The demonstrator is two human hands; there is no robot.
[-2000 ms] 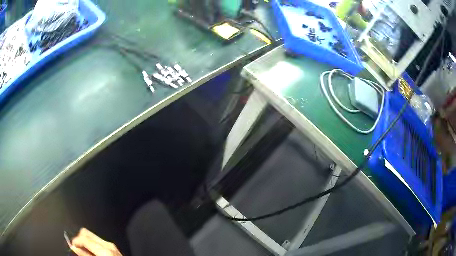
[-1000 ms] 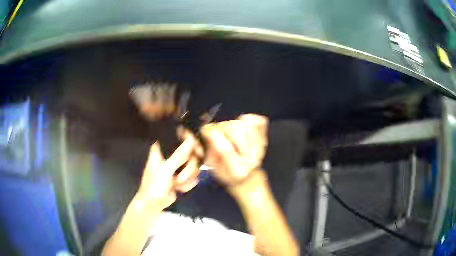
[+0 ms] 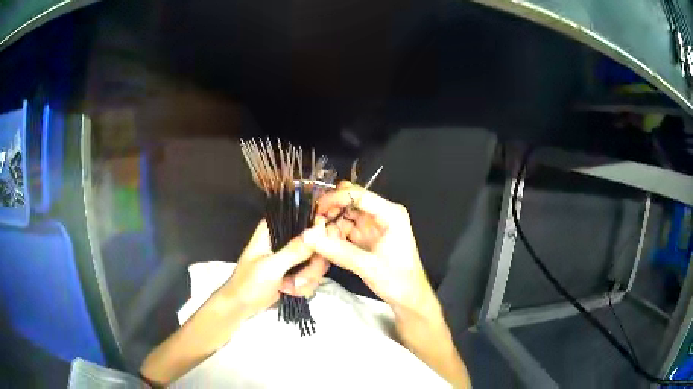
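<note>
My left hand [image 3: 277, 266] is closed around a bunch of thin black cables [image 3: 281, 220], held upright over the lap. Their stripped ends [image 3: 266, 163], brownish with pale tips, fan out above the hand. The black lower ends stick out below it. My right hand [image 3: 372, 232] is beside the left, its fingers touching or near my left thumb. A thin pointed silvery piece [image 3: 374, 178] sticks up from the right fingers, with a dark part between them. Whether it is a tool or a cable end I cannot tell. A pale thin piece [image 3: 314, 184] crosses near the cable tips.
The bench edge [image 3: 585, 34] curves across the top right. Blue trays or bins [image 3: 45, 281] stand at the left. A grey metal frame [image 3: 507, 251] with a hanging black cable [image 3: 558, 289] is at the right. White clothing [image 3: 304, 357] covers the lap.
The view has swung from the bench down to the lap. The hands, blurred one second ago, now show clearly close together, with the cable bunch upright in the left hand.
</note>
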